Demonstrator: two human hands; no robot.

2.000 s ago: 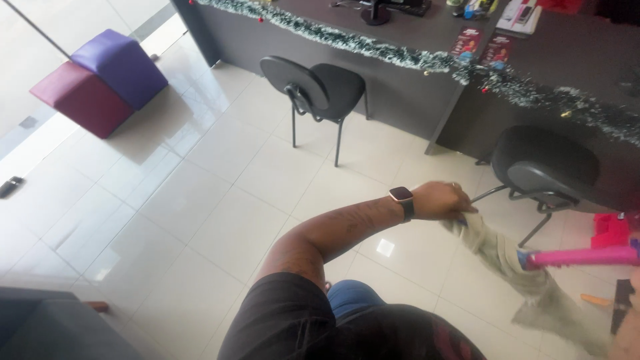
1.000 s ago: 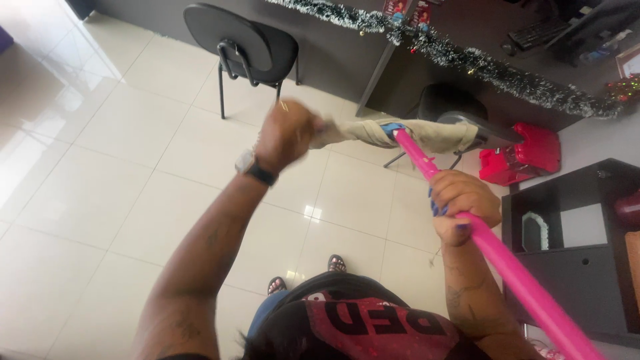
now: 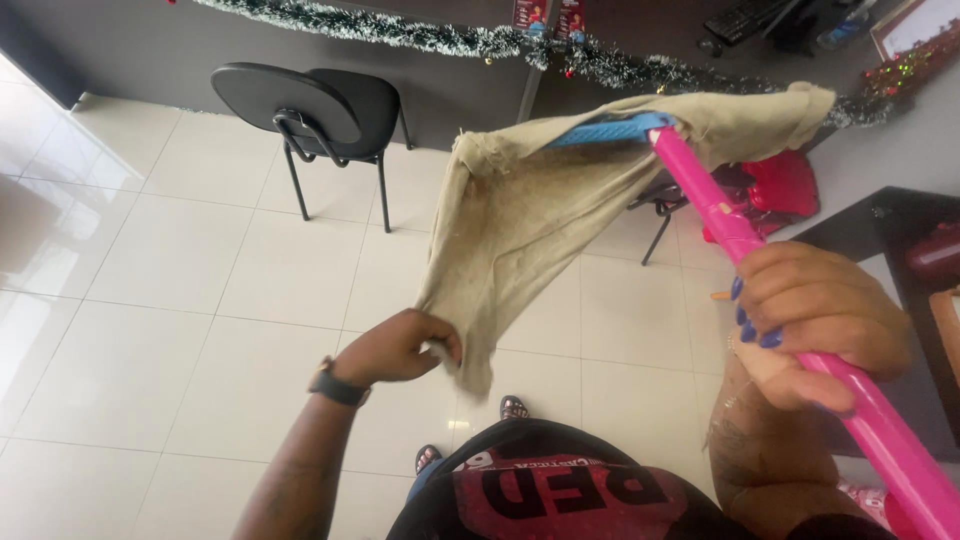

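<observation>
My right hand (image 3: 817, 330) is wrapped around a pink pole (image 3: 885, 427), which slants up to a blue plastic squeegee or mop head (image 3: 611, 131). A stained beige floor cloth (image 3: 525, 217) is draped over that blue head, its far end sticking out to the upper right. With my left hand (image 3: 401, 345), below and left of the head, I pinch a hanging corner of the cloth. The cloth is spread between my left hand and the head, above the tiled floor.
A black chair (image 3: 300, 105) stands at a dark desk (image 3: 450, 97) trimmed with a tinsel garland (image 3: 360, 31). Behind the pole are a second chair's leg (image 3: 657, 238) and a red object (image 3: 784, 187). A dark shelf unit (image 3: 877, 217) is on the right. My feet are below.
The cloth, bunched around the blue head one second ago, now hangs opened out toward my left hand. The pole is raised over the floor in my right hand, which was out of view two seconds ago.
</observation>
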